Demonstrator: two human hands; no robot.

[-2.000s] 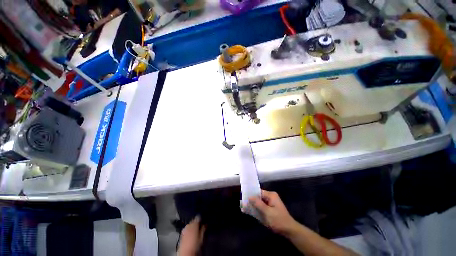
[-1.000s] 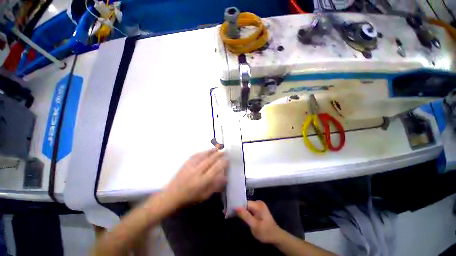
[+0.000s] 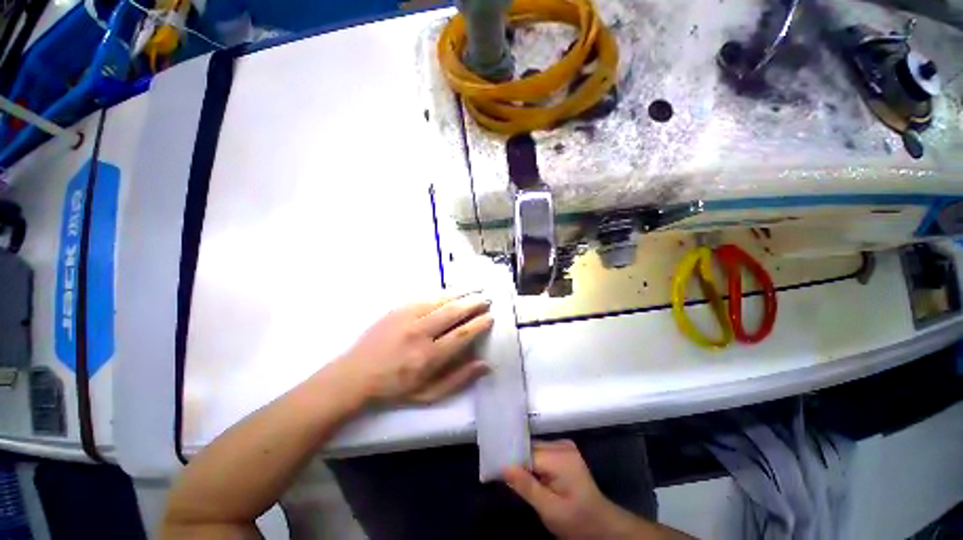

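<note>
A folded white band (image 3: 503, 406) runs from under the needle area of the sewing machine (image 3: 676, 148) down over the table's front edge. My left hand (image 3: 417, 353) lies flat on the table, its fingertips resting on the band's left edge just in front of the needle area. My right hand (image 3: 565, 487) pinches the band's lower end between thumb and fingers, below the table edge. The needle itself is hidden behind the machine head.
Scissors with yellow and red handles (image 3: 727, 297) lie on the bed right of the needle area. A long white and black strip (image 3: 148, 285) drapes over the table's left side. A grey-white bundle (image 3: 787, 475) hangs at lower right. Yellow-orange rings (image 3: 528, 90) loop a grey post.
My left hand has come up from the lap onto the table and the band. My right hand still holds the band's end. The view has moved closer to the machine head.
</note>
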